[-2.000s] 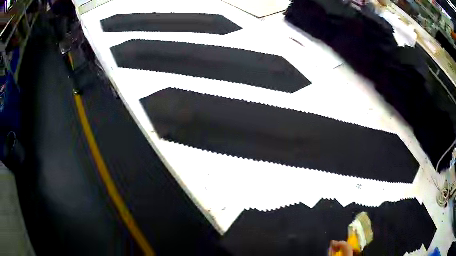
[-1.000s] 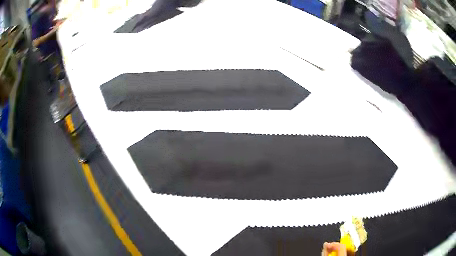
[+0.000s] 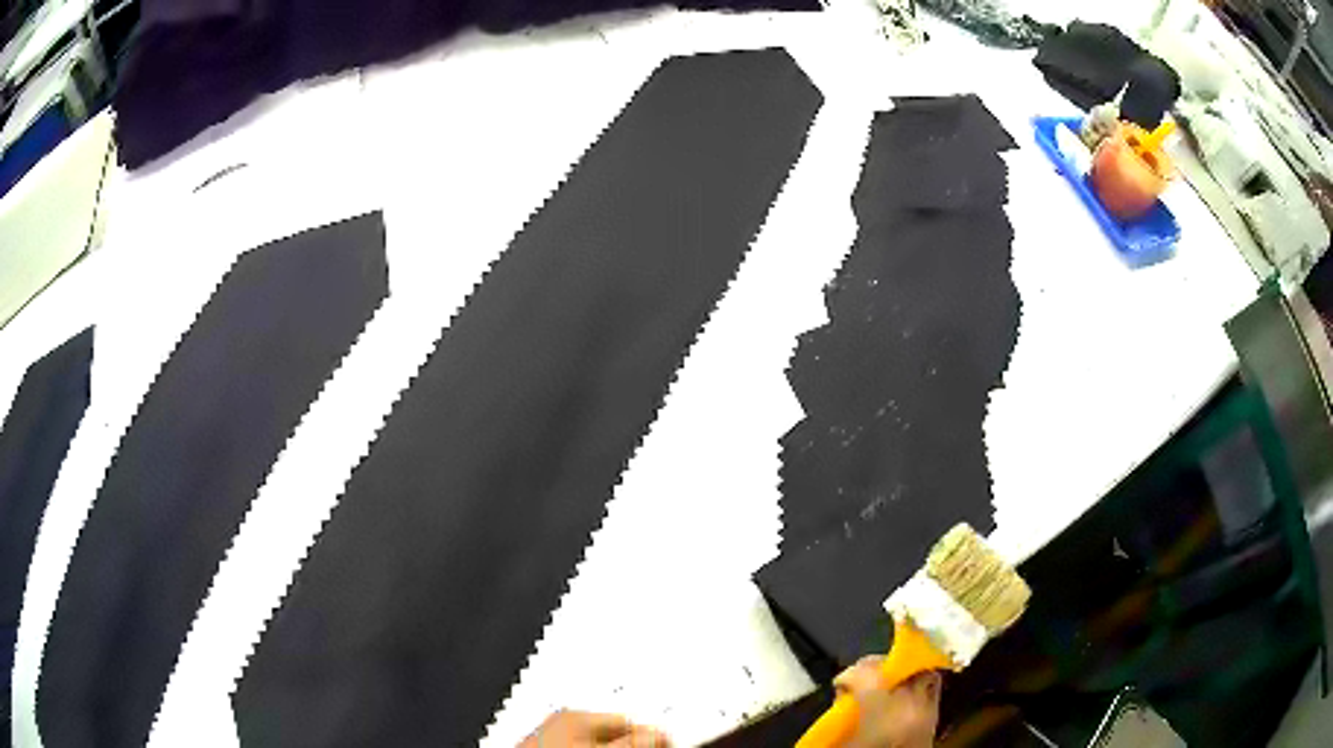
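My right hand [image 3: 895, 707] is closed around the yellow-orange handle of a glue brush [image 3: 958, 596]. The pale bristles point up and right, over the near end of an irregular band of black pieces [image 3: 921, 336] with pale specks. I cannot tell if the bristles touch it. My left hand [image 3: 597, 731] is at the bottom edge, mostly cut off, and its grip is hidden. A long straight black band [image 3: 541, 380] with saw-tooth edges lies left of it. An orange-red glue pot [image 3: 1130, 173] stands in a blue tray [image 3: 1145, 243] at the far right.
Two more black bands [image 3: 234, 439] lie at the left on the white table [image 3: 673, 585]. A large black heap [image 3: 366, 59] lies along the far side. A dark bundle [image 3: 1104, 66] is behind the tray. The table edge and a green-framed machine [image 3: 1294, 395] are at the right.
The view has swung right, bringing in the tray, the pot and the irregular band's full length. My left hand has come into view. The brush is still in my right hand.
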